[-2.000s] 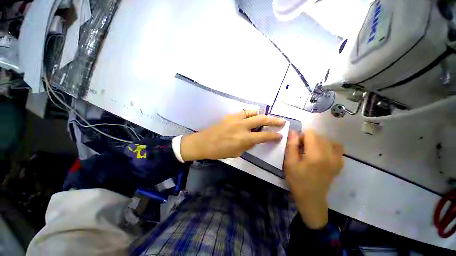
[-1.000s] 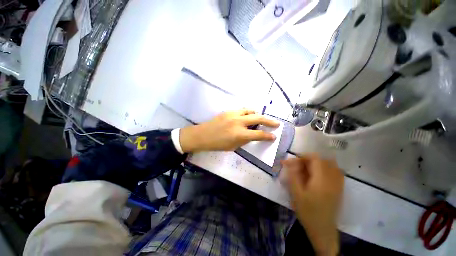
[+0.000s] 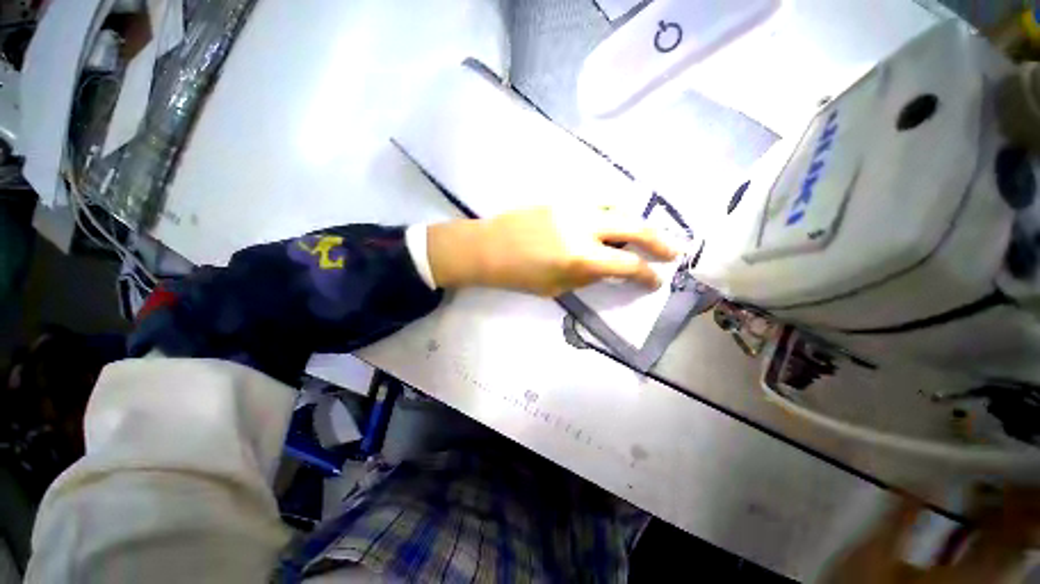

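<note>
A grey band with a smooth white layer on top lies on the machine table, its right end at the needle and presser foot. My left hand lies flat on the white layer and holds it down, fingertips just left of the foot. The band's far part runs up and left behind the hand. My right hand is low at the right edge, blurred and cut off by the frame. A dark, narrow shape shows by its fingers; whether it holds anything cannot be told.
The white sewing machine head with blue lettering stands at the right. A white device with a power symbol lies on grey ribbed cloth behind the needle. A plastic-wrapped roll and cables are at the left edge.
My left hand has moved the band towards the needle, and its end now lies at the foot. My right hand has left the band and moved to the lower right. The view has shifted.
</note>
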